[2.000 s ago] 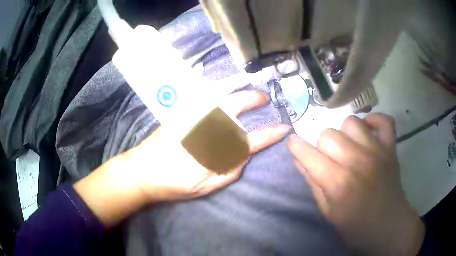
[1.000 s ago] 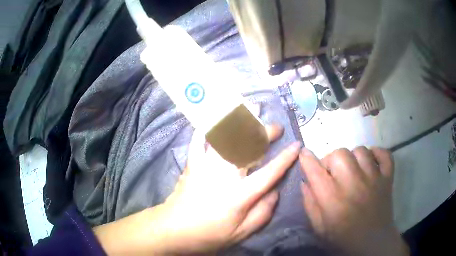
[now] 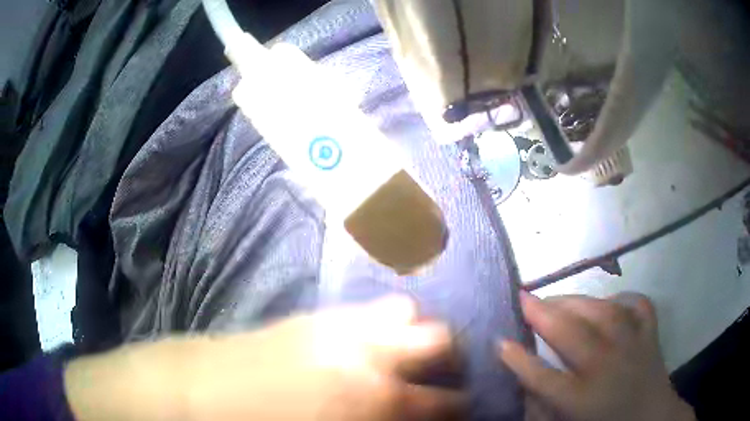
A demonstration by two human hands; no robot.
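Observation:
A grey-blue garment piece (image 3: 304,238) lies under the sewing machine head, its narrow folded edge (image 3: 503,238) running down from the needle plate (image 3: 499,164). My left hand (image 3: 362,353), blurred and washed out, is on the cloth below the lamp; its fingertips are unclear. My right hand (image 3: 600,353) pinches the folded edge between thumb and finger at the lower right. The presser foot area (image 3: 469,156) is at the cloth's edge and small in glare.
The white sewing lamp (image 3: 321,140) hangs over the cloth. The cream machine head (image 3: 493,49) fills the upper right, a ribbed knob (image 3: 610,168) below it. Dark garments (image 3: 90,123) lie left. A dark line (image 3: 641,242) crosses the white table (image 3: 576,218).
Both hands have moved down along the cloth towards the lower picture edge, away from the needle area. More of the folded edge shows. The lamp and machine sit further right than two seconds ago.

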